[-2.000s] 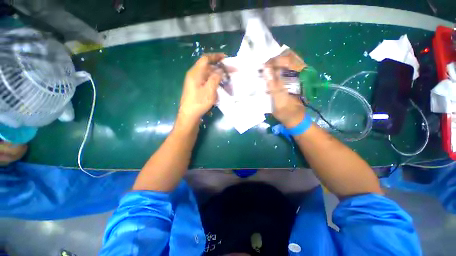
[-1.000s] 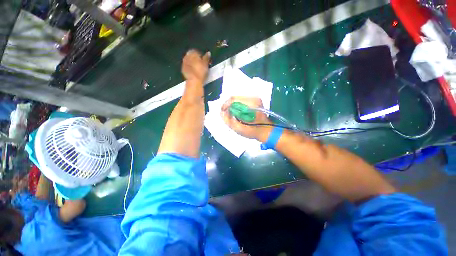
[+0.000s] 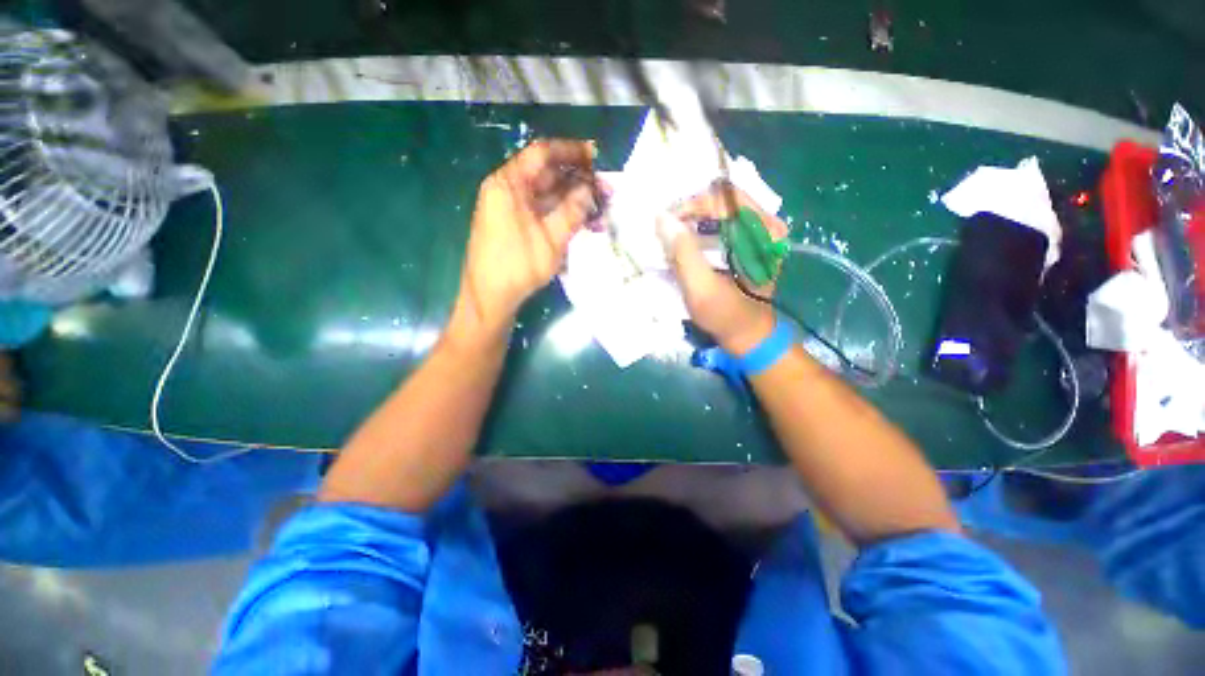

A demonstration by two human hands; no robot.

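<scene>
My left hand [image 3: 522,231] pinches a small dark workpiece [image 3: 591,201] between thumb and fingers, at the left edge of the white tissue [image 3: 628,317]. The workpiece is blurred and partly hidden by my fingers. My right hand [image 3: 714,284] is closed around a dispensing syringe [image 3: 708,226], mostly hidden by the hand, over the tissue's right side. Its green adapter [image 3: 756,247] sticks out at the rear. A clear hose [image 3: 883,310] loops right from it. A blue strap [image 3: 766,346] is on my right wrist.
A white fan [image 3: 79,172] stands at left, its cord [image 3: 198,310] over the table edge. A black phone-like device [image 3: 988,297] lies at right by crumpled tissue [image 3: 1011,198]. A red tray [image 3: 1127,225] is far right. A white strip [image 3: 463,82] crosses behind; sleeved arms show both sides.
My left hand has come back from beyond the white strip to the tissue and now holds a small workpiece. My right hand with the syringe has shifted right. The camera view has turned.
</scene>
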